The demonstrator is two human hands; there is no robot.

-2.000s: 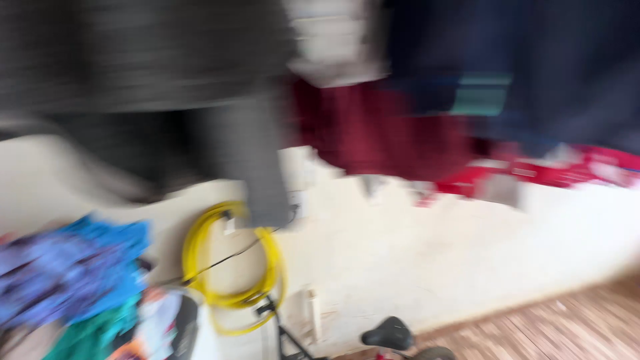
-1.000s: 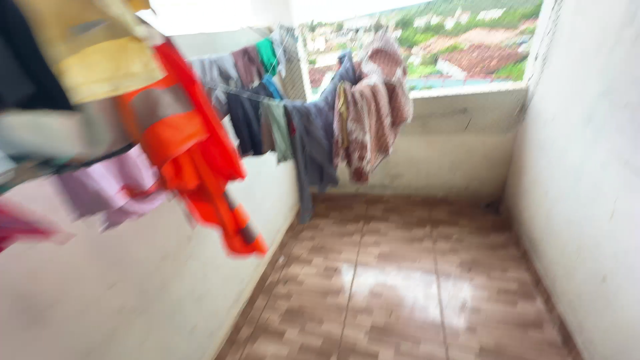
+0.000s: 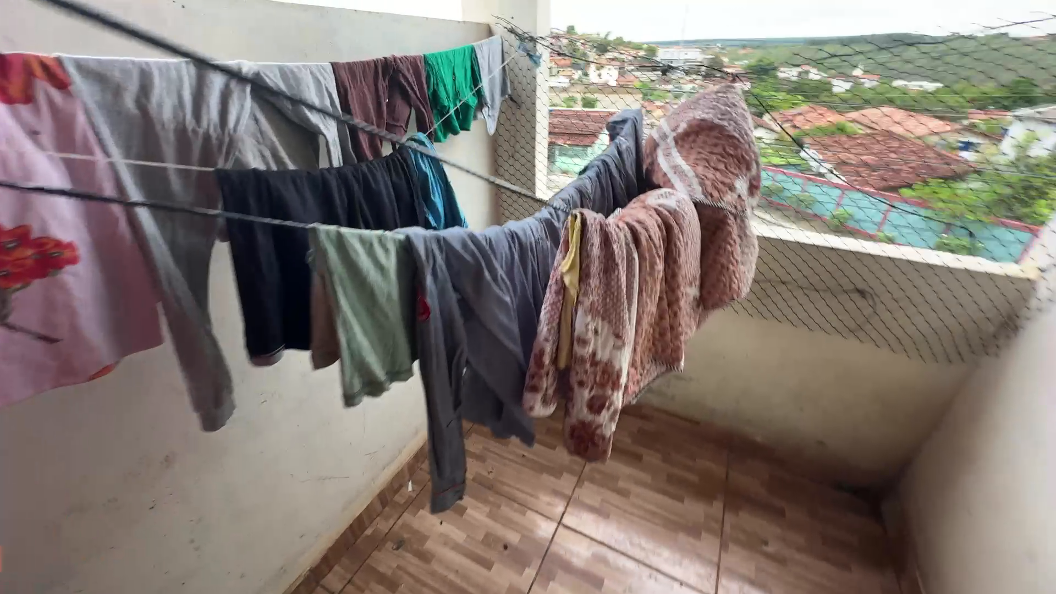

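Neither my left hand nor my right hand shows. Laundry hangs over several lines strung across a balcony. On the nearer line are a light green garment (image 3: 367,309), a long grey-blue garment (image 3: 487,297) with one sleeve or leg dangling low, and a thick brown and white patterned textile (image 3: 660,272) with a yellow strip of cloth (image 3: 569,289). Behind them hang a black garment (image 3: 318,247) and a blue cloth (image 3: 437,186). Along the left wall are a pink cloth with red flowers (image 3: 82,272), grey trousers (image 3: 177,165), a maroon garment (image 3: 384,99) and a green one (image 3: 452,91).
Dark cords (image 3: 206,62) cross the view at upper left. Wire mesh (image 3: 874,305) covers the opening above a low parapet (image 3: 808,388). A plain wall (image 3: 982,462) stands at right, over a brown tiled floor (image 3: 627,528). Rooftops and trees lie outside.
The view has swung from a wall with a yellow coiled hose to the balcony's far end, then closer to the hanging laundry. The orange garment seen one second ago is out of view.
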